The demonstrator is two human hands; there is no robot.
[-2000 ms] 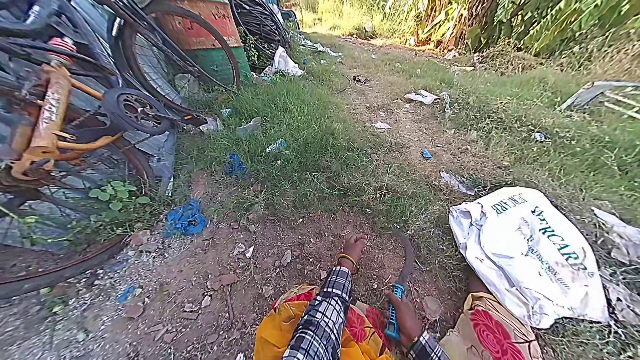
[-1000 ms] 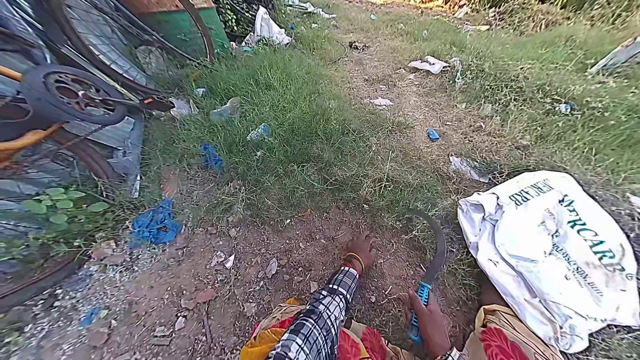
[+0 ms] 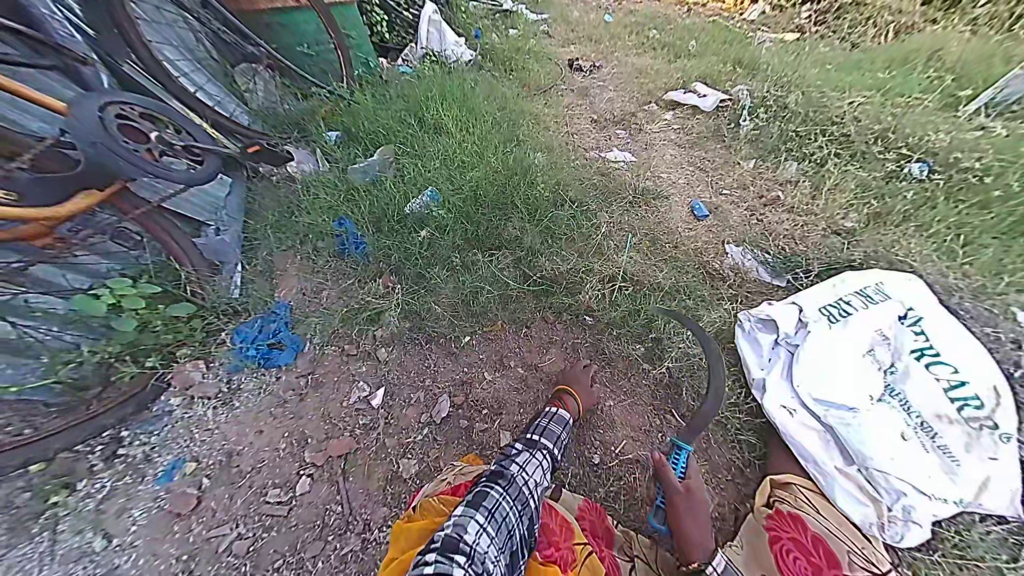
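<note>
My right hand [image 3: 686,504] grips the blue handle of a sickle [image 3: 710,376], whose curved dark blade points up and bends left over the edge of the grass. To its left, my left hand [image 3: 579,384] is low over the bare soil [image 3: 496,384], fingers toward the ground; whether anything is under or between the fingers cannot be told. Green grass [image 3: 512,200] grows just beyond both hands. A white woven sack [image 3: 888,400] with green print lies flat to the right of the sickle.
Bicycles with an orange frame [image 3: 64,208] and dark wheels lean at the left beside a green and rust drum [image 3: 344,36]. Blue plastic scraps [image 3: 268,336], stones and litter lie about. A trodden dirt path [image 3: 640,144] runs away through the grass.
The sickle blade stands further from my left hand than two seconds ago, when the two were close together. The view has tipped down somewhat.
</note>
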